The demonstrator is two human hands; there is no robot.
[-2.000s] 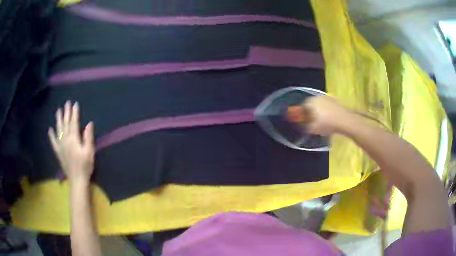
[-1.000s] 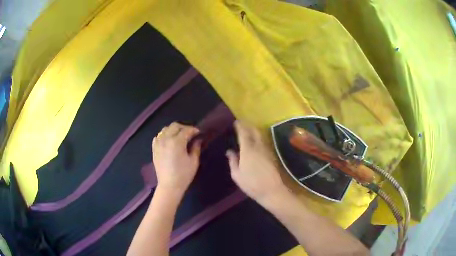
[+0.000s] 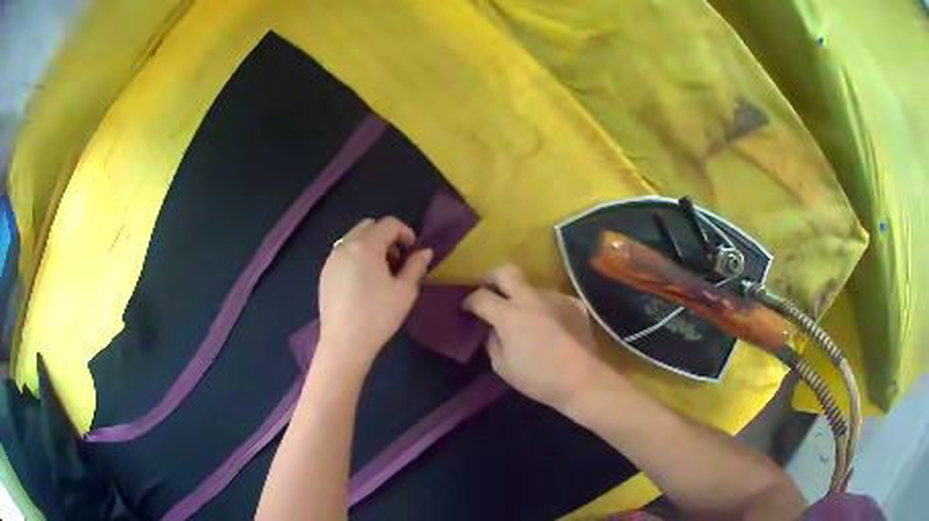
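Note:
A large black garment panel (image 3: 219, 244) lies wrong side up, with purple seam allowances (image 3: 267, 244) pressed open. My left hand (image 3: 369, 290) pinches the purple vent extension (image 3: 444, 222) at the hem end of the middle seam. My right hand (image 3: 530, 336) pinches a folded-over purple corner (image 3: 448, 324) of the hem edge, just right of my left hand. Yellow cover shows between the two purple parts. The fingertips partly hide the cloth they hold.
The steam iron (image 3: 667, 290) with its brown wooden handle stands on the yellow table cover (image 3: 611, 92), right of my right hand. Ribbed hoses (image 3: 830, 377) run from its back. Crumpled black cloth (image 3: 46, 458) lies at the lower left.
The iron was let go and now rests at the right. The view turned and both hands came to the vent end. The hem edge there has since been spread apart and folded over.

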